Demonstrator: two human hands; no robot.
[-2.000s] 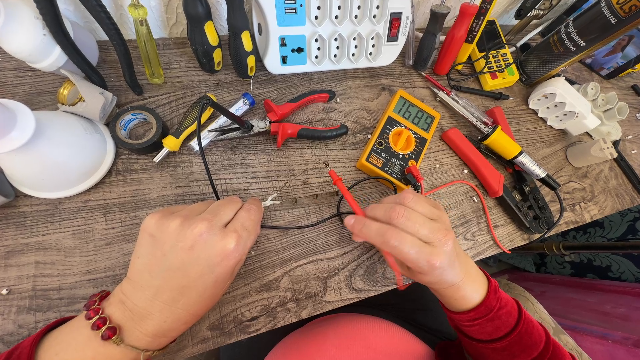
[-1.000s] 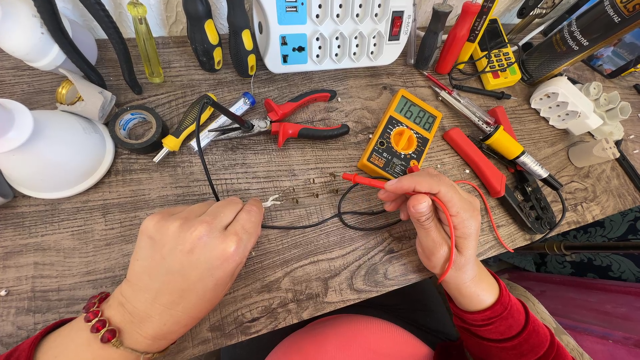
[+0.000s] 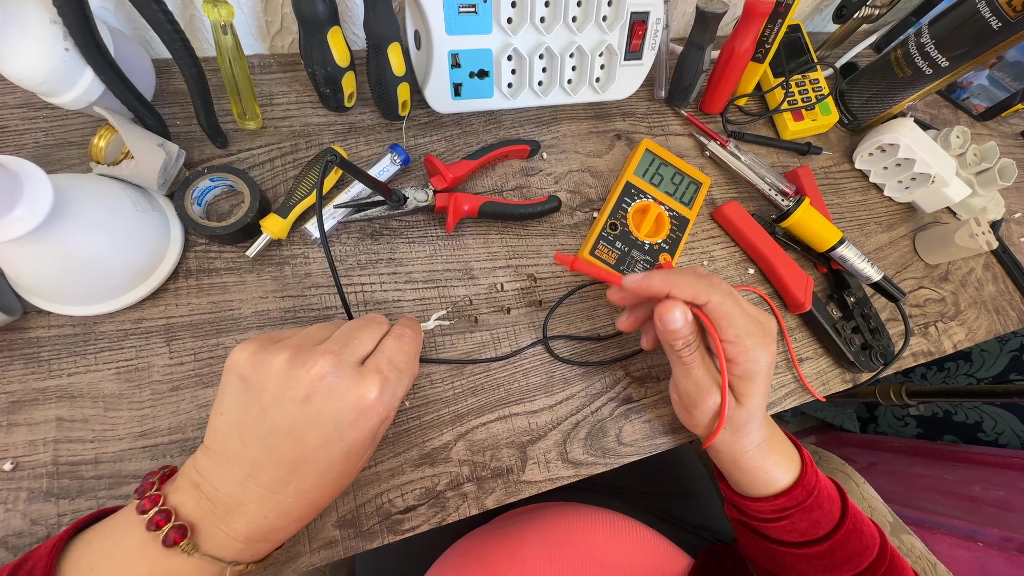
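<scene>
My left hand (image 3: 312, 416) rests on the wood-grain table, its fingertips pinched on a white wire (image 3: 436, 320) with a split end; the rest of the wire is hidden under the hand. My right hand (image 3: 704, 344) holds a red test probe (image 3: 592, 268), pointing left, with its red lead looping below the thumb. Just above this hand lies a yellow digital multimeter (image 3: 646, 210) with a lit number display. A black test probe (image 3: 368, 178) lies across red-handled long-nose pliers (image 3: 496, 184) and a yellow-black screwdriver (image 3: 300, 196). Several tiny metal pieces (image 3: 506, 309) lie between the hands.
A white power strip (image 3: 536, 56) stands at the back beside black-yellow screwdriver handles (image 3: 388, 60). Black tape (image 3: 222, 204) and white lamp parts (image 3: 96, 240) are at left. At right lie a soldering iron (image 3: 812, 228), a red-handled crimping tool (image 3: 764, 256) and white socket adapters (image 3: 912, 164).
My right hand has moved the red probe away from the small metal pieces, up and right, and its tip now points left near the multimeter. The left hand has stayed in place.
</scene>
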